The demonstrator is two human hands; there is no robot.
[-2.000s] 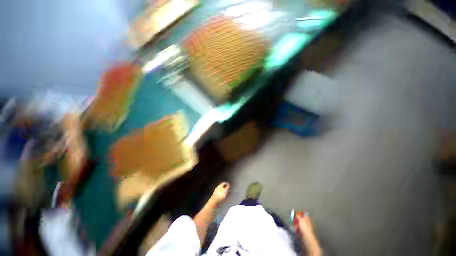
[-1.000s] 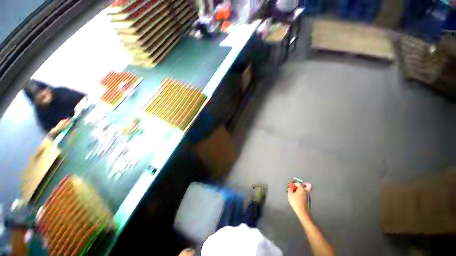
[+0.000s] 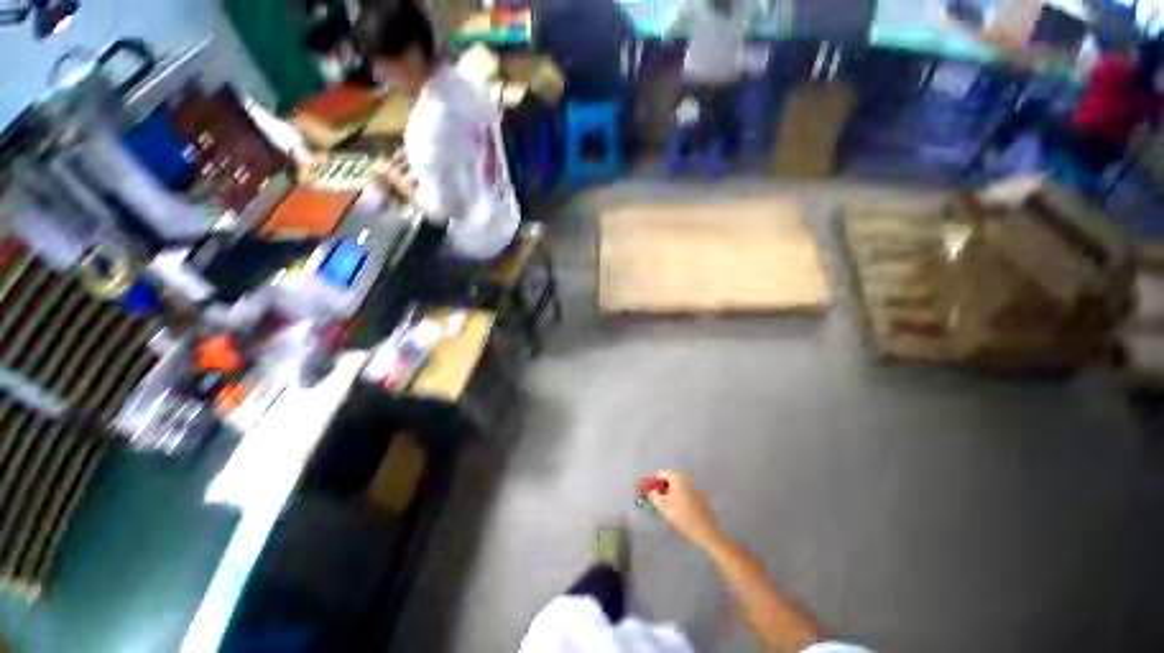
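Observation:
My right hand is in front of me, low and right of the middle, above the grey floor. It is closed on a small red item that sticks out at the fingertips, with a little dark green below it. The item is blurred, and its exact kind cannot be told. My left hand is not in view. One of my shoes shows on the floor below.
A green bench with stacked layered sheets runs along the left. A person in white sits at a bench with a blue screen. A wooden pallet and a pallet with cartons lie ahead. Blue stools and more people are behind.
The view has moved forward along the bench and turned, bringing the seated person and pallets closer. My right hand still holds the red item. My left hand has left the picture.

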